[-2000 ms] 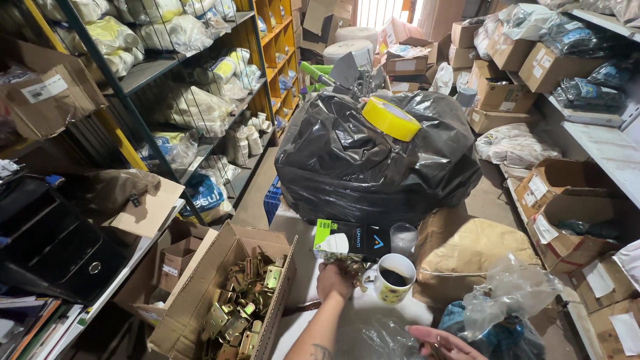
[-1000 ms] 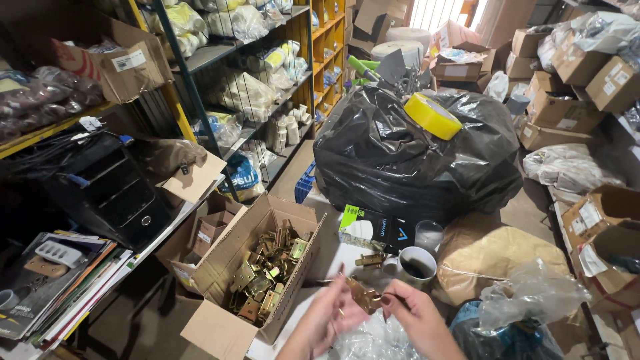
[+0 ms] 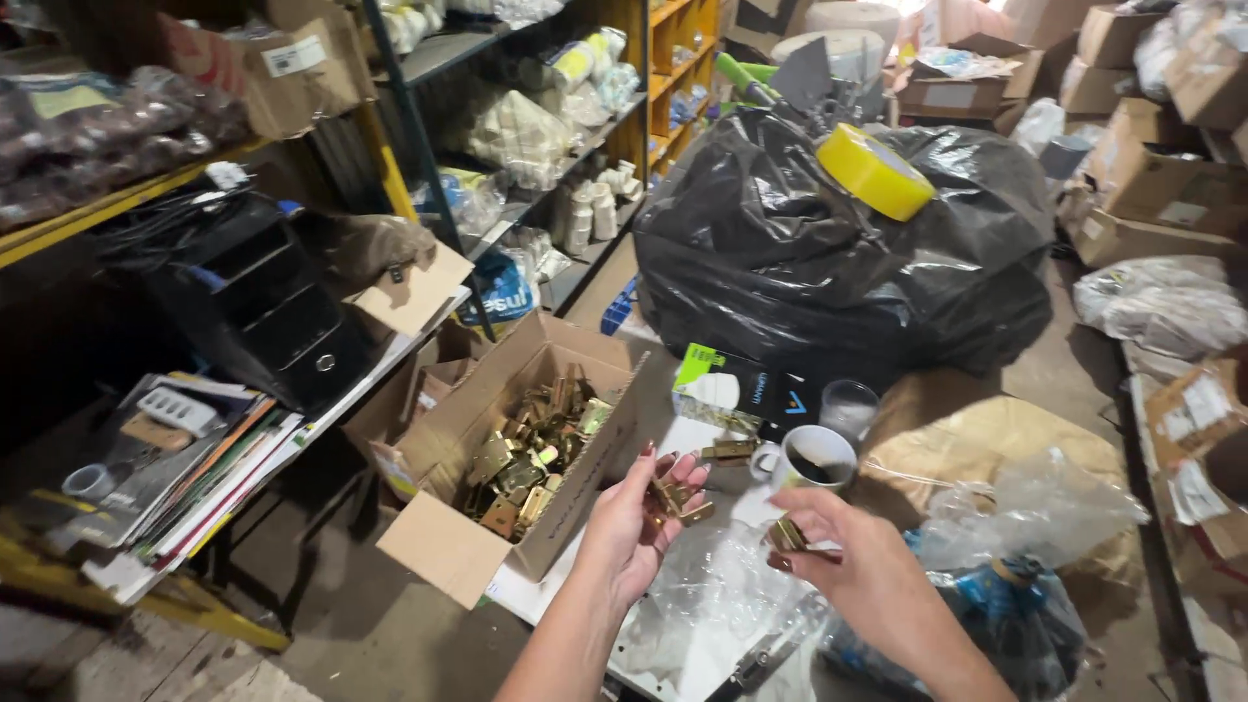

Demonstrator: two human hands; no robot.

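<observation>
My left hand (image 3: 639, 517) is palm up, its fingers curled around several brass-coloured metal brackets (image 3: 675, 499). Between the thumb and fingers of my right hand (image 3: 843, 546) is another small brass-coloured bracket (image 3: 788, 534). An open cardboard box (image 3: 429, 458) to the left of my hands holds many similar metal pieces (image 3: 531, 458). More of them (image 3: 729, 450) lie on the white table beside a mug of dark liquid (image 3: 817, 458). Clear plastic bags (image 3: 717, 585) lie under my hands, with a dark metal tool or fitting (image 3: 765, 663), its kind unclear, at the table's front.
Behind the mug stand a clear cup (image 3: 848, 408) and a black and green box (image 3: 726, 382). A large black plastic bag (image 3: 780, 273) carries a yellow tape roll (image 3: 876, 171). At the right are a brown paper package (image 3: 1014, 439) and a bag with blue items (image 3: 1014, 614).
Two seconds ago my left hand was by the pieces near the mug. One second ago both hands were together at metal pieces; now they are apart, each holding some. The view has shifted.
</observation>
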